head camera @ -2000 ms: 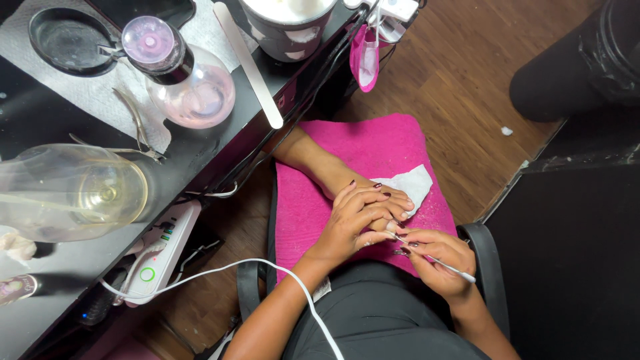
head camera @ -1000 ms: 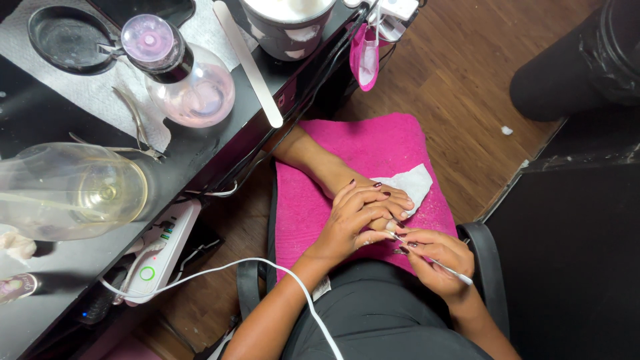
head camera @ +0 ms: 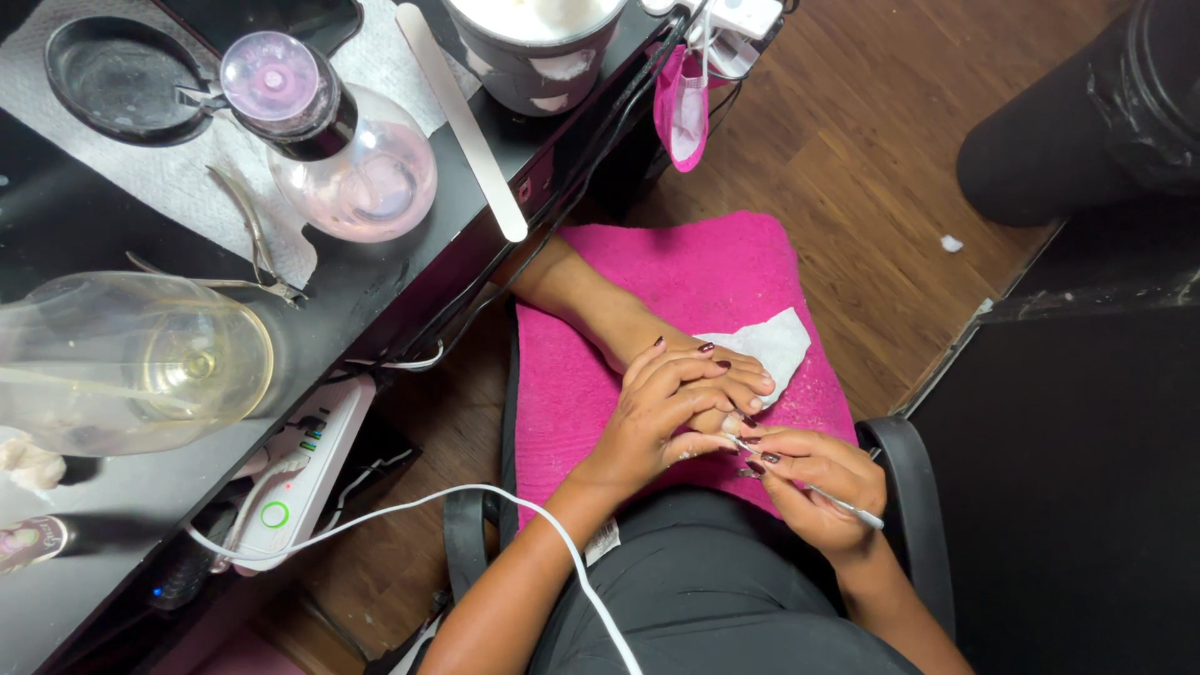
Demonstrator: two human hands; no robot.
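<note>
Another person's bare foot rests on a pink towel over my lap. My left hand lies across the toes and grips the front of the foot around the big toe. Between the fingers and thumb of my right hand is a slim metal nail tool, its tip at the big toenail. My fingers partly hide the tip. A white paper wipe lies on the towel beside the small toes. Dust-like specks are scattered on the towel.
On the black table at left are cuticle nippers, a pump bottle, a clear bottle, a nail file and a grey bucket. A white cable crosses my left forearm. A black bin stands at right.
</note>
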